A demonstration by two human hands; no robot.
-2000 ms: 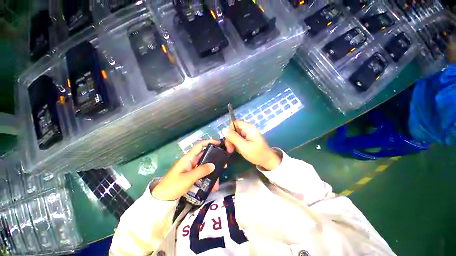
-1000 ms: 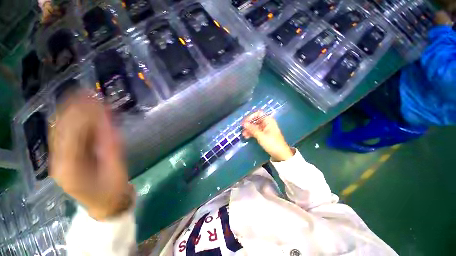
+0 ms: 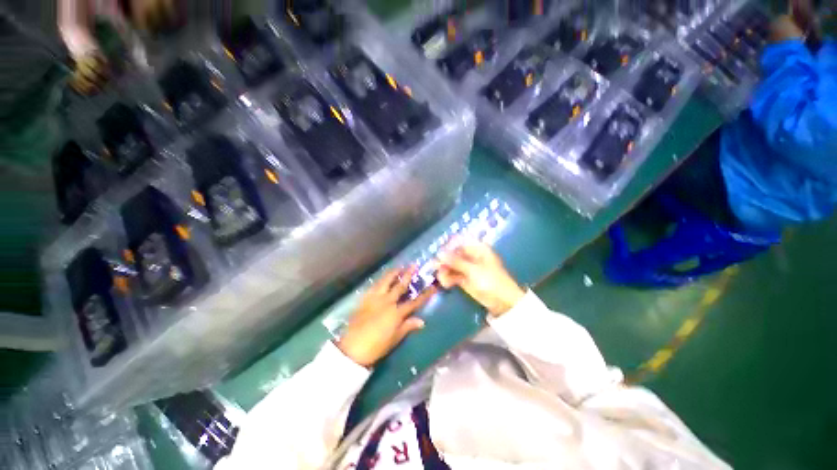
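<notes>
The pale liner sheet (image 3: pixel 496 218) lies on the green bench in front of me, with small dark pieces between my hands. My left hand (image 3: pixel 378 321) rests over its near-left part, fingers apart, holding nothing visible. My right hand (image 3: pixel 477 277) is on the sheet just right of it, fingers bent together; blur hides whether it holds tweezers or a piece. Black device housings (image 3: pixel 225 193) with orange marks fill the front pockets of the tray stack (image 3: pixel 330 248) directly ahead.
Lower trays (image 3: pixel 560 179) of black housings stand at right. A second sheet with black rectangles (image 3: pixel 206 424) and clear trays (image 3: pixel 69 441) lie at lower left. A person in blue (image 3: pixel 780 151) and a blue stool (image 3: pixel 675 243) are at right. Another person's hand (image 3: pixel 90 72) is at the upper left.
The housing has left my left hand, and the front pocket that was empty now holds one. My left hand has come from the tray stack down to the sheet, beside my right hand.
</notes>
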